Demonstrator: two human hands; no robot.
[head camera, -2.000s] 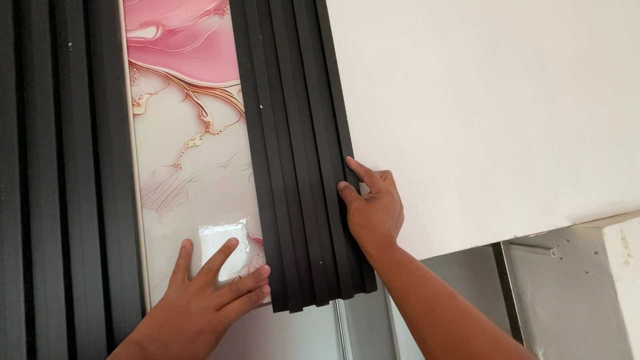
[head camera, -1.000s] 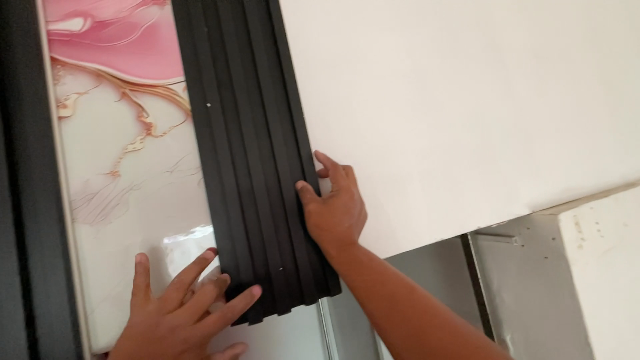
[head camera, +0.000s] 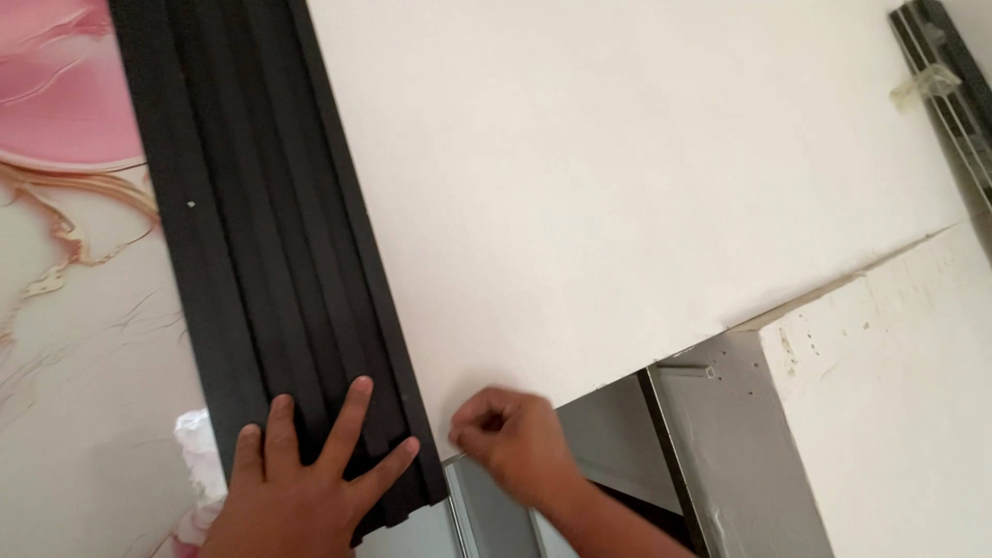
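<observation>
A black ribbed wall panel (head camera: 263, 232) runs from the top of the head view down to its lower middle, over a white wall surface (head camera: 604, 186). My left hand (head camera: 302, 480) lies with spread fingers on the panel's lower end, pressing flat without gripping. On its left side the panel borders a glossy pink and white marble-patterned panel (head camera: 85, 372). Just right of the panel's lower right edge is my right hand (head camera: 515, 442), its fingers curled and thumb near the fingertips. Whether something small is between those fingertips cannot be told.
Below the white surface's lower edge is an opening with grey panels (head camera: 728, 442) and a dark upright strip (head camera: 674, 465). A white block-like wall part (head camera: 891, 372) stands at the lower right. Dark strips with tape (head camera: 942, 85) are at the upper right.
My right hand has left the black panel's right edge and moved down, its fingers now curled. My left hand has moved from the marble-patterned panel's side onto the ribbed panel. The view has shifted.
</observation>
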